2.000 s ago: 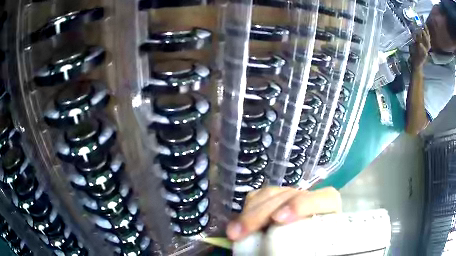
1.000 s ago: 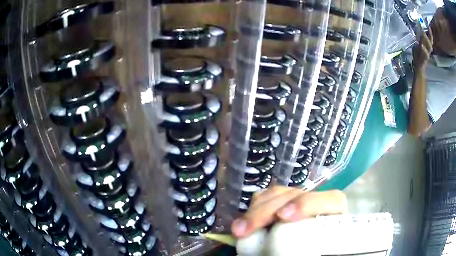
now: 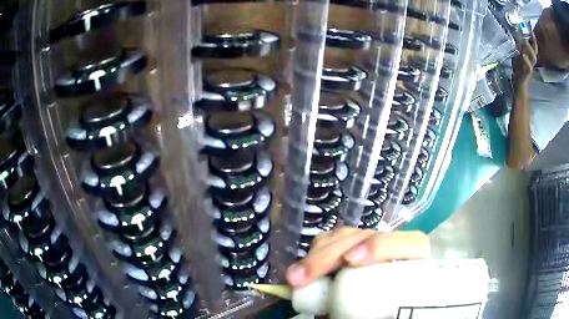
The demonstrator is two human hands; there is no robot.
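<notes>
My right hand (image 3: pixel 362 250) is wrapped around a white squeeze bottle (image 3: pixel 405 288) at the bottom, right of centre; only some fingers show above it. The bottle lies on its side, with a black-lined box on its label. Its thin pale yellow nozzle (image 3: pixel 272 290) points left, its tip at the near end of a row of black rings (image 3: pixel 240 180); I cannot tell if it touches. The glossy rings stand in close rows in a clear tray (image 3: pixel 171 149). My left hand is not in view.
A green bench top (image 3: pixel 462 177) lies right of the tray. A white printed strip (image 3: pixel 481 136) and clear trays (image 3: pixel 497 31) are at the upper right. A person (image 3: pixel 549 103) with a raised forearm is beyond the bench. A wire rack (image 3: pixel 552 218) stands at the far right.
Since two seconds ago, the tray has shifted slightly right in view. The bottle has turned a little, and more of its cap and label box shows. The nozzle tip remains by the same row's end.
</notes>
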